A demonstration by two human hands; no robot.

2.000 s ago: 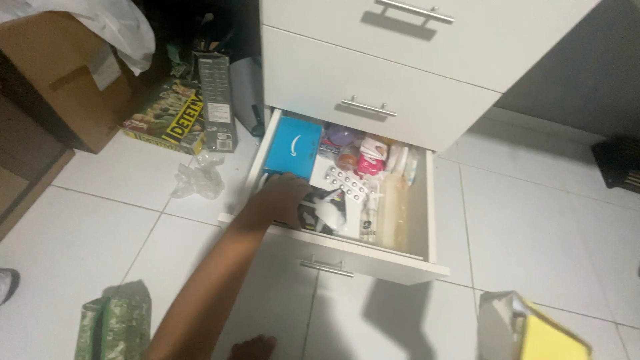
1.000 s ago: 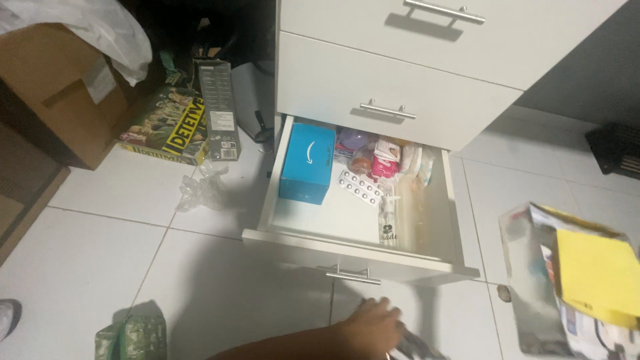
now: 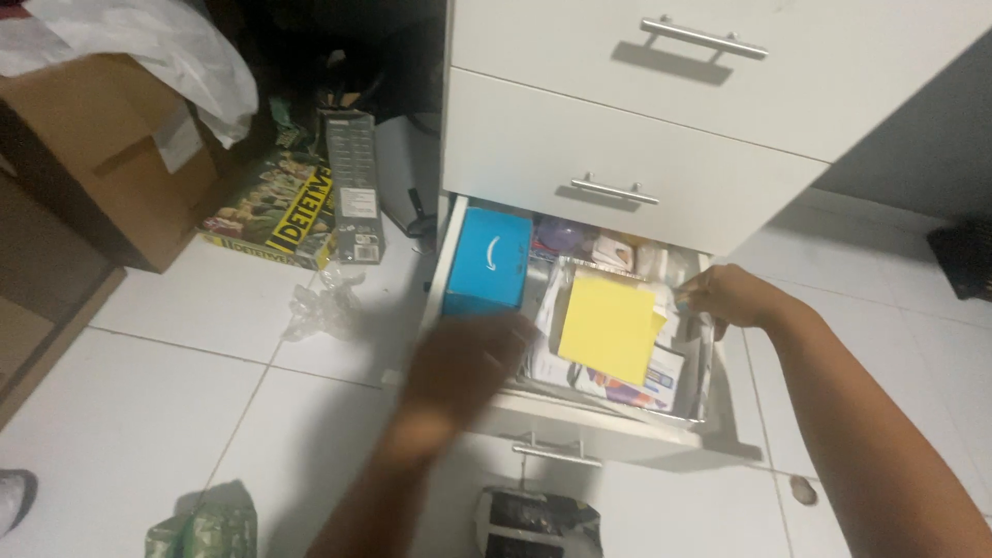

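A shiny foil-like tray holds papers and a yellow paper and sits in or just over the open white drawer. My right hand grips its upper right edge. My left hand, blurred, is by the tray's left side, in front of the blue box; whether it touches the tray is unclear. Behind the tray, a purple item and small packets show at the drawer's back. The tray hides most of the drawer's right part.
Left of the white drawer unit are a board game box, a grey box, a cardboard box and crumpled clear plastic. A black-and-white package and a green package lie on the floor in front.
The tray with the yellow paper has moved from the floor at the right to the drawer. A hand that was low in front of the drawer is no longer there; both hands are now at the drawer.
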